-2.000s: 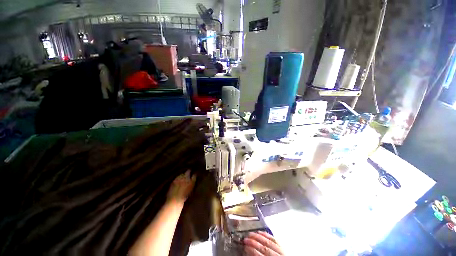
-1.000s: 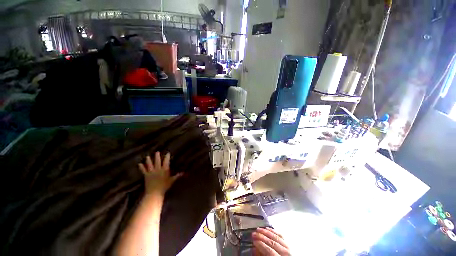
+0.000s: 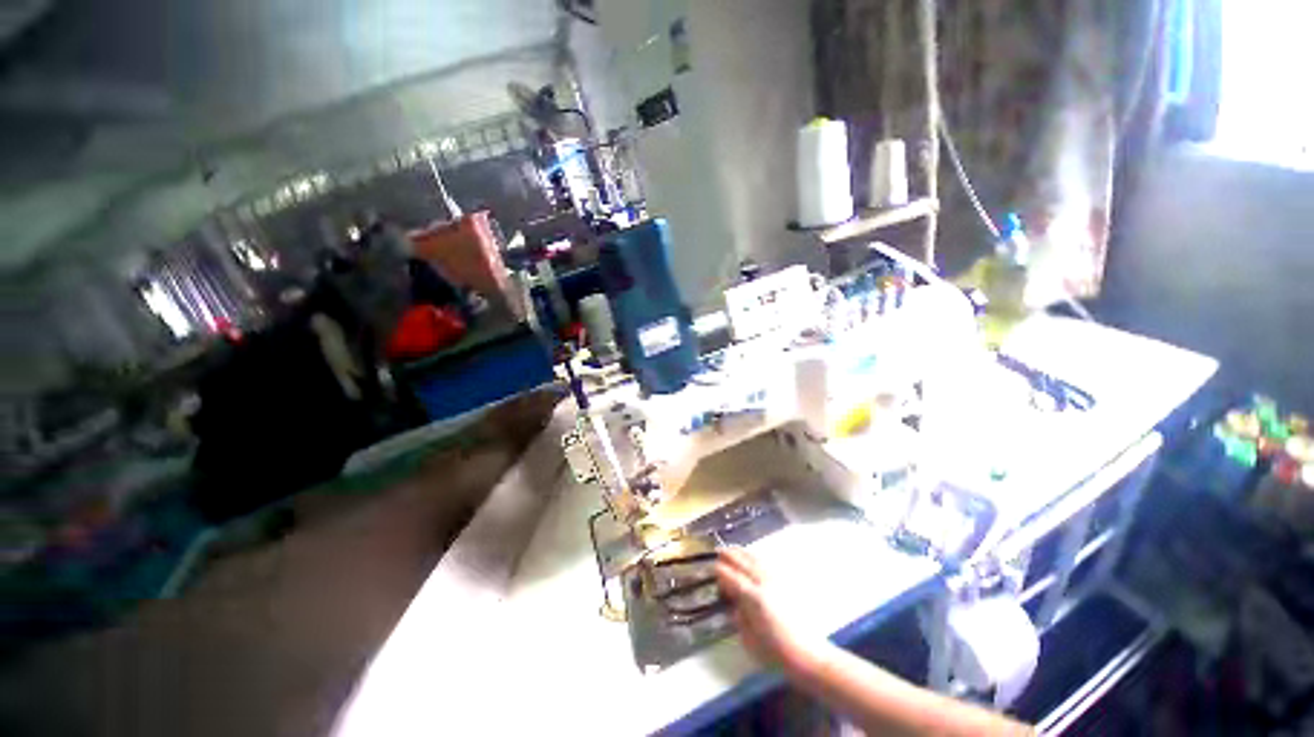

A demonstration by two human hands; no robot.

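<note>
The white industrial sewing machine (image 3: 735, 410) stands in the middle, with yellowish light at its needle area (image 3: 641, 526). My right hand (image 3: 757, 612) is over the right side of the dark metal plate (image 3: 670, 634) in front of the needle; whether its fingers grip anything cannot be told. The brown fabric (image 3: 360, 562) lies blurred at the left, away from the needle area. My left hand is not in view. A thin wire-like frame stands at the plate's left.
A blue upright unit (image 3: 649, 310) stands behind the machine head. Dark scissors (image 3: 1049, 386) lie on the table's right end. White thread cones (image 3: 824, 173) stand on the rear shelf. A white roll (image 3: 994, 641) hangs below the table's right side.
The view has turned and tilted. The brown fabric has shifted left, baring white tabletop. My left hand has left the picture. My right hand now shows with its forearm, reaching in from the lower right.
</note>
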